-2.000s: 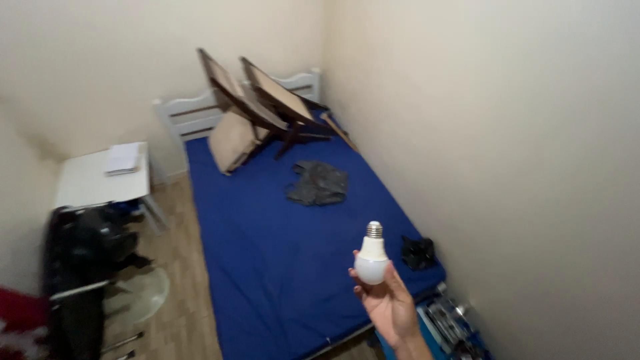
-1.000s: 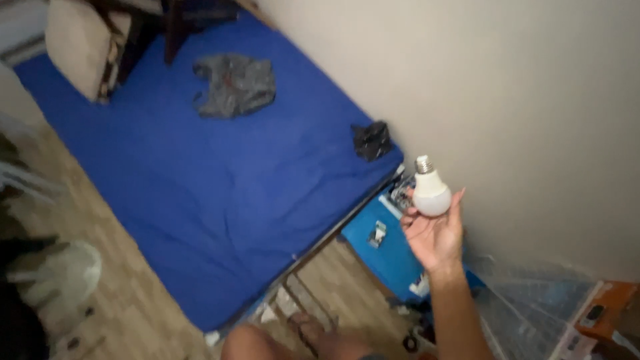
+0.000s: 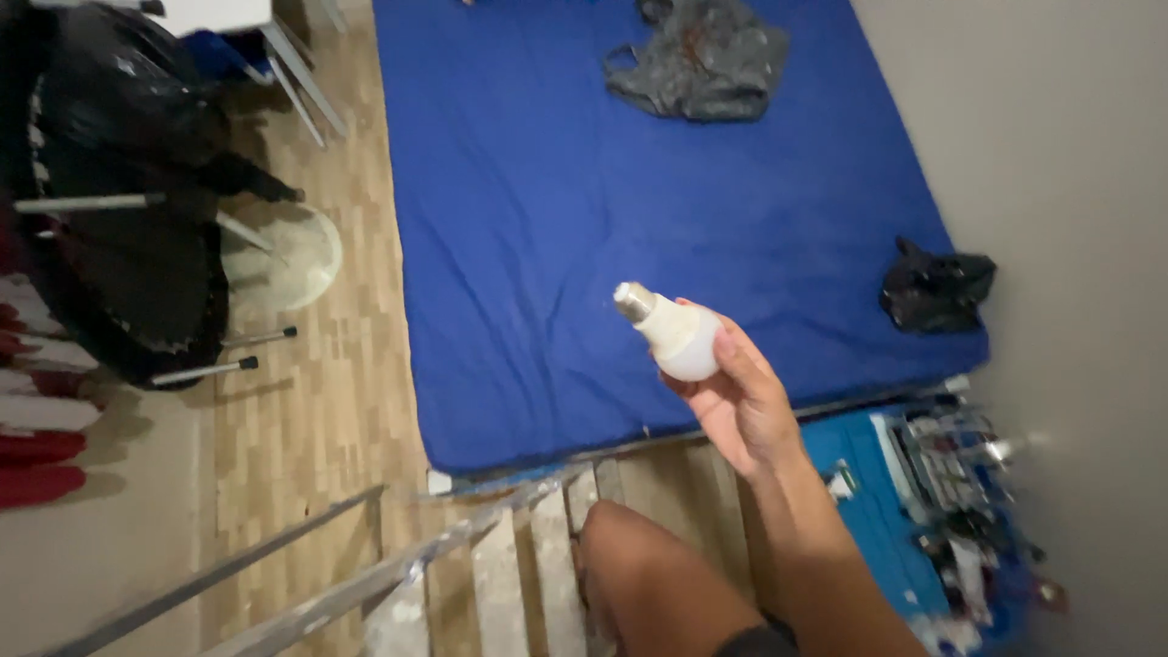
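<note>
My right hand (image 3: 744, 401) holds a white LED light bulb (image 3: 680, 338) by its rounded diffuser, with the metal screw base pointing up and to the left. Behind the bulb, lower down, lies a bed with a blue sheet (image 3: 547, 228). A crumpled grey plastic bag (image 3: 707, 64) rests on the sheet at the top of the view, and a small black plastic bag (image 3: 935, 287) lies at the bed's right edge. My left hand is out of view.
Paint-spattered ladder steps (image 3: 502, 584) and my bare knee (image 3: 648, 575) are below. A blue surface with assorted items (image 3: 876, 493) stands at lower right, by the wall (image 3: 1077, 228). At left are a black bag (image 3: 128, 91), metal legs and a white table (image 3: 219, 14).
The view has swung about over the bed. My right hand still holds the bulb, whose screw base pointed upward before and now tilts to the left.
</note>
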